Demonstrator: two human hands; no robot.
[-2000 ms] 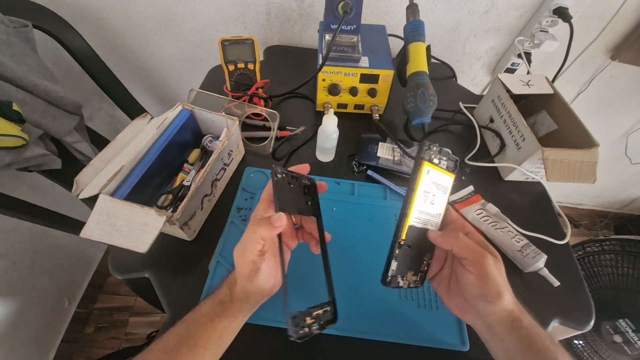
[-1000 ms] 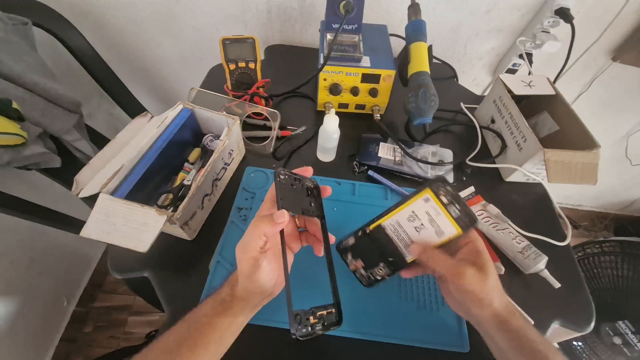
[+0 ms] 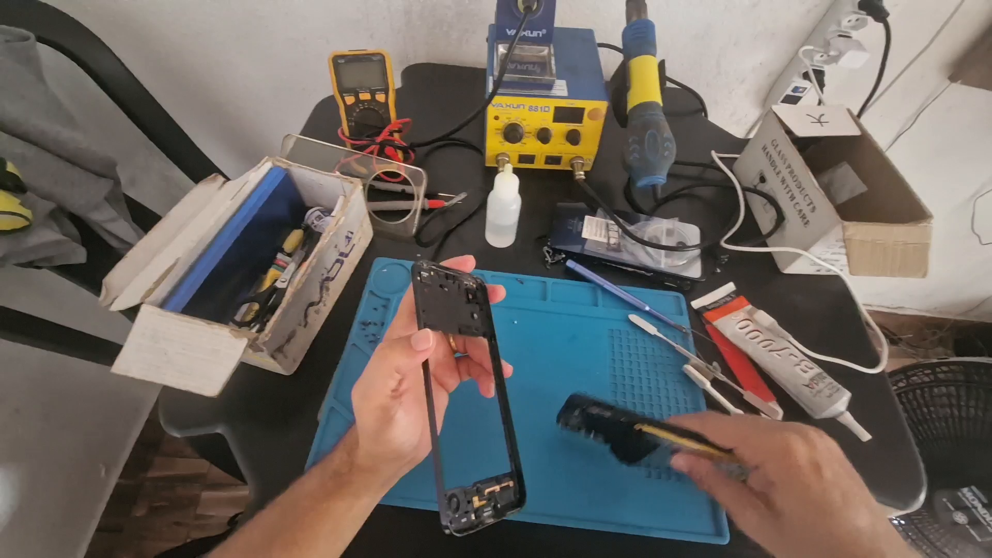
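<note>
My left hand [image 3: 403, 380] holds a black phone mid-frame [image 3: 508, 418] upright by its left edge, with fingers behind its upper part; the large opening shows the mat through it. In my right hand [image 3: 775, 473] is a phone body with its battery [image 3: 643, 434], tilted nearly edge-on and blurred by motion, above the right part of the blue silicone repair mat [image 3: 542, 372]. The two parts are apart. Metal tweezers [image 3: 721, 376], a blue pen-like tool [image 3: 620, 293] and a white-handled tool [image 3: 709, 387] lie at the mat's right side.
A B-7000 glue tube [image 3: 790, 360] lies right of the mat. Behind stand a plastic bottle [image 3: 504, 209], a Yaxun soldering station [image 3: 542, 116], a hot-air handle [image 3: 647, 108] and a multimeter [image 3: 363, 93]. An open tool box [image 3: 333, 263] is left, a cardboard box [image 3: 806, 194] right.
My right hand has lowered the phone body and turned it from showing the battery face to nearly edge-on. My left hand keeps the frame in about the same place.
</note>
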